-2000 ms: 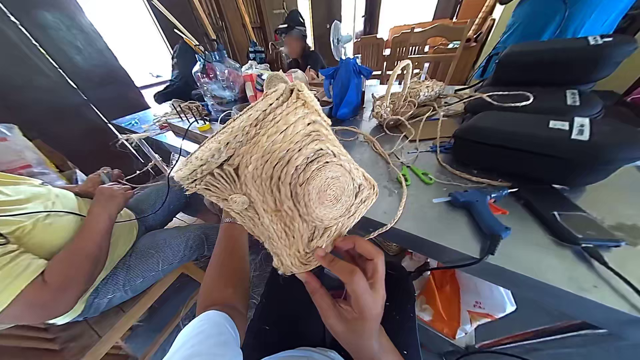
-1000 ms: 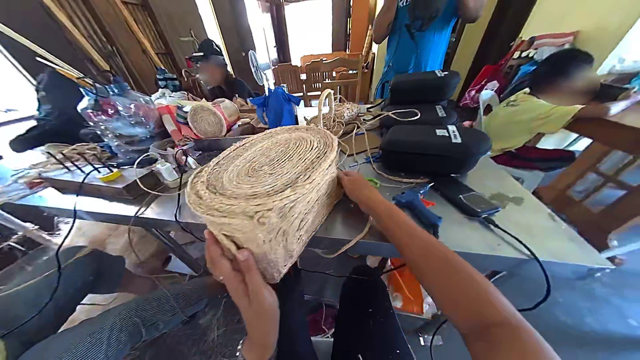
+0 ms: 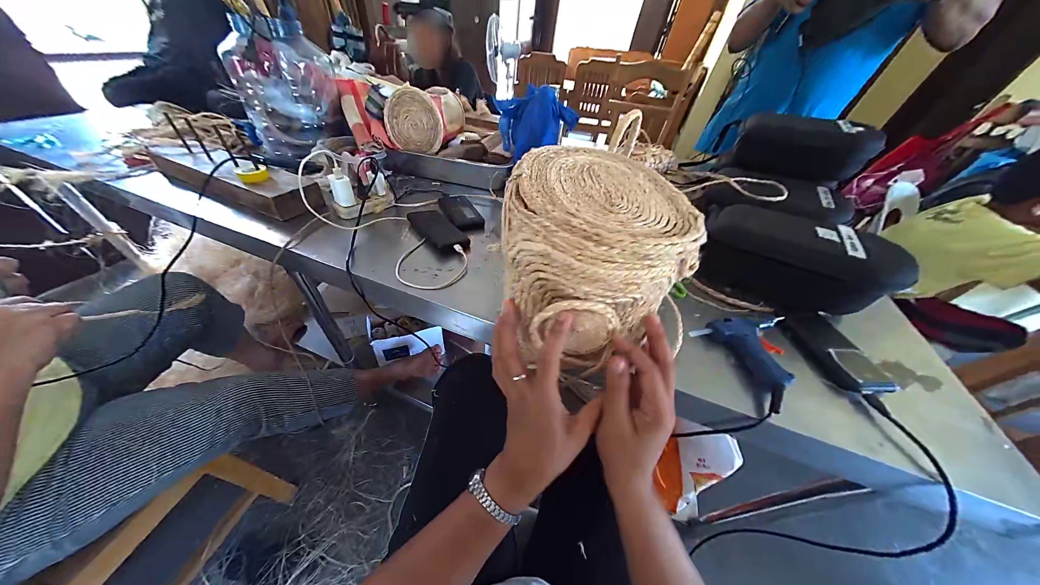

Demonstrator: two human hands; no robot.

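Note:
A bag-like piece of coiled and braided natural-fibre rope [image 3: 601, 236] stands at the table's near edge, a round spiral on its upper face and a small rope ring low on the side toward me. My left hand [image 3: 540, 390], with a ring and a wristwatch, has its fingers against the lower side around that ring. My right hand [image 3: 638, 398] touches the lower right side with bent fingers beside a loose rope end. To the right, a blue hot glue gun [image 3: 747, 353] lies on the metal table.
Black cases [image 3: 804, 252] are stacked at right, near a corded black device [image 3: 837, 357]. Left are power banks [image 3: 443, 227], a power strip [image 3: 357, 191] and a wooden block with upright pegs [image 3: 244, 191]. Cables hang off the table. A person in striped trousers [image 3: 203, 422] sits at left.
The rope piece has been turned so its side with the small ring faces me. My right hand has come from its far right side to the near side, beside my left hand.

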